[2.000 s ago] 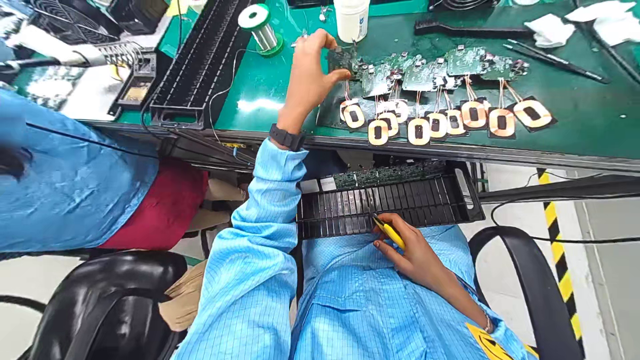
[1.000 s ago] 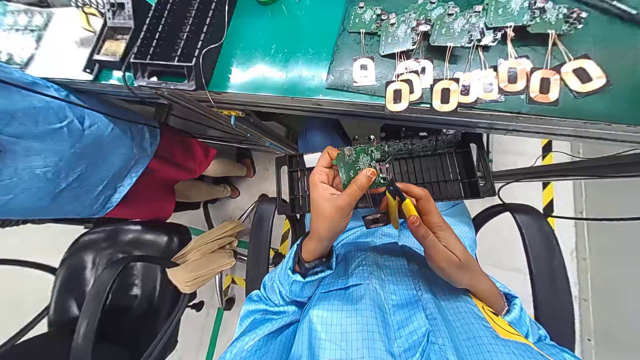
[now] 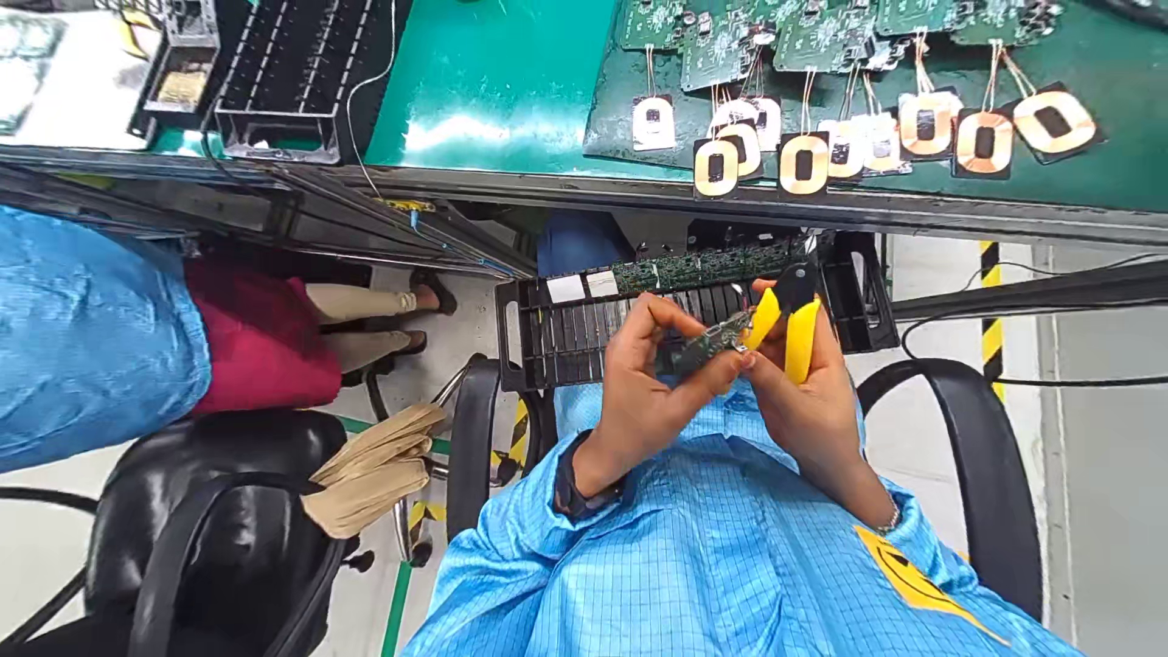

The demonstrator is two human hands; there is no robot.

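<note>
My left hand [image 3: 652,379] grips a small green circuit board [image 3: 716,345] by its edges, tilted almost edge-on to the view. In my right hand [image 3: 808,401] are cutting pliers with yellow handles [image 3: 800,339], their dark jaws pointing up and away from me; its fingertips also meet the board's right end. Both hands are above my lap, in front of a black slotted rack [image 3: 575,328] that holds a row of upright circuit boards [image 3: 703,268]. More green circuit boards [image 3: 826,41] lie on the bench, with copper coils [image 3: 804,164] hanging from them on thin wires.
The green bench [image 3: 502,82] runs across the top, its front edge beyond the rack. A second black rack [image 3: 301,73] stands on it at left. A person in a blue smock [image 3: 91,328] is at far left, near a black chair [image 3: 219,456]. A thin white cable droops over the bench edge.
My left hand was reaching over the bench boards two seconds ago, then came back to my lap with a circuit board. Since one second ago the board has turned from face-up to nearly edge-on.
</note>
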